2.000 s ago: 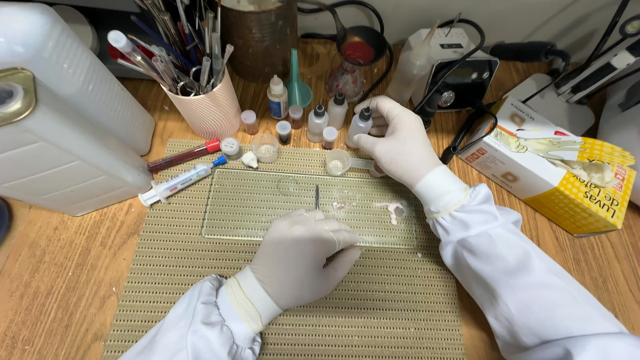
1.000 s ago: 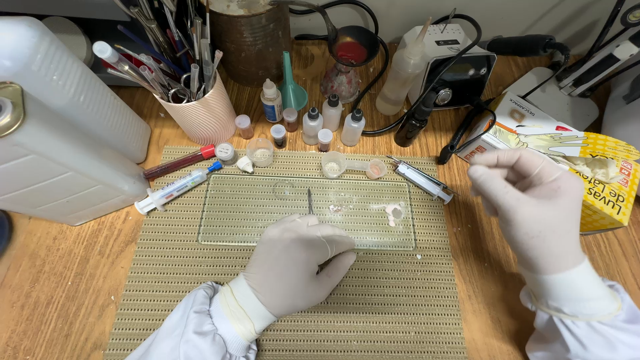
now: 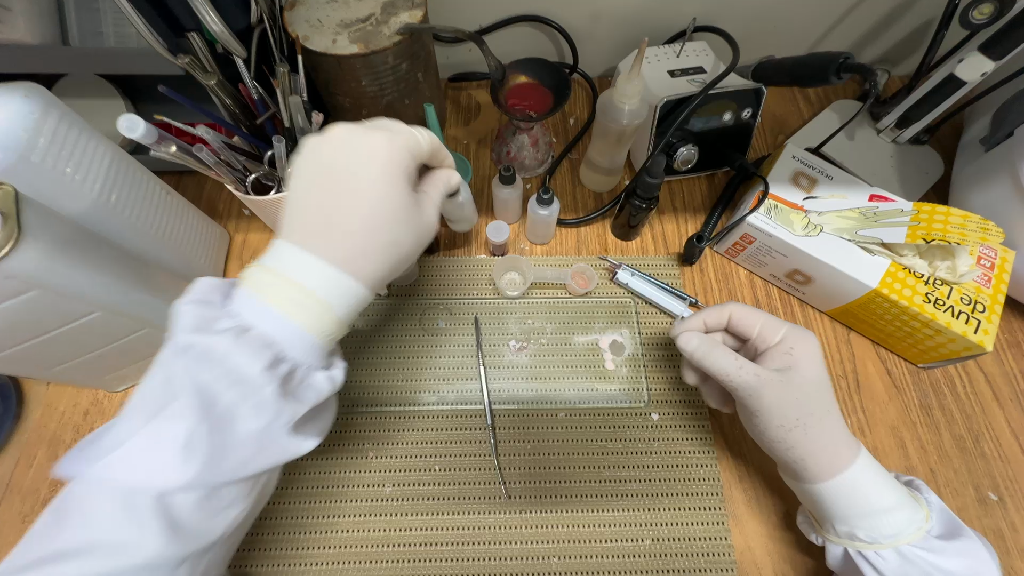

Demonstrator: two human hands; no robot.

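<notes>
My left hand (image 3: 368, 200), in a pale latex glove, is closed on a small translucent dropper bottle (image 3: 460, 206), whose top is hidden by my fingers. At the mat's right edge, my right hand (image 3: 688, 328) pinches the end of a syringe (image 3: 650, 290); a thin metal instrument lies alongside it. A double-ended metal spatula (image 3: 485, 392) rests across the glass slab (image 3: 560, 392). Pinkish-white material (image 3: 613, 350) sits on the slab's right part. Behind the slab is a double-ended measuring scoop (image 3: 548, 276) with powder in its cups.
Two dropper bottles (image 3: 542, 216), a small capped vial (image 3: 498, 238) and a dark bottle (image 3: 638, 200) stand behind the mat (image 3: 608, 496). A large plastic jug (image 3: 88, 240) is left, a glove box (image 3: 872, 256) right. An instrument cup (image 3: 260, 206) stands behind my left arm.
My left hand has left the spatula and reached up to the bottles, taking hold of one. My right hand, raised near the glove box one second ago, has come down to the syringe.
</notes>
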